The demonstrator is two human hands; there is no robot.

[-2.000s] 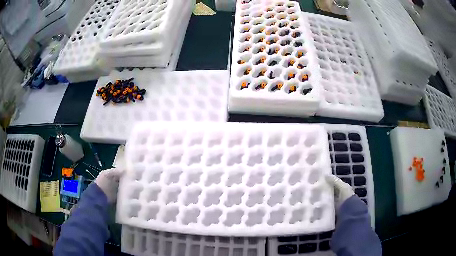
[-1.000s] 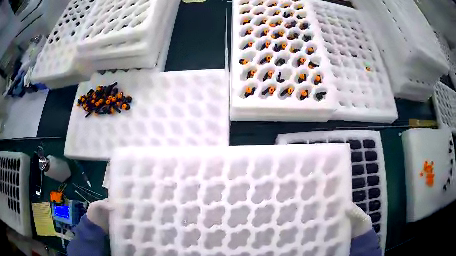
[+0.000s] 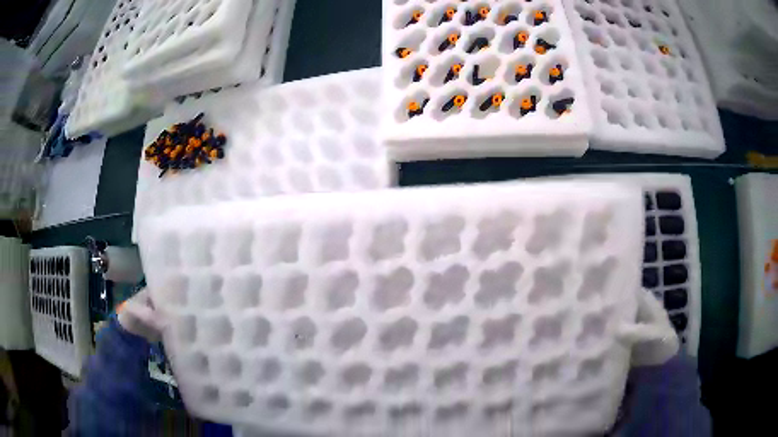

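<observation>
A large white foam tray [image 3: 392, 311] with rows of rounded, irregular pockets fills the lower middle of the view; no earbuds show in its pockets. My left hand [image 3: 141, 314], in a white glove, grips its left edge. My right hand [image 3: 653, 333], also gloved, grips its right edge. The fingers behind the tray are hidden. The tray covers most of a case foam tray [image 3: 693, 256] with black charging cases, which shows at the right.
A loose pile of black and orange earbuds [image 3: 185, 147] lies on a foam tray [image 3: 316, 136] at the back left. A filled earbud tray [image 3: 486, 136] stands beyond. Stacked foam trays [image 3: 192, 51] stand back left. A white bottle [image 3: 125, 263] stands at left.
The held foam tray has come up closer to the camera and now tilts slightly; both hands still hold its sides. The view has shifted, and the tray now hides most of the tester.
</observation>
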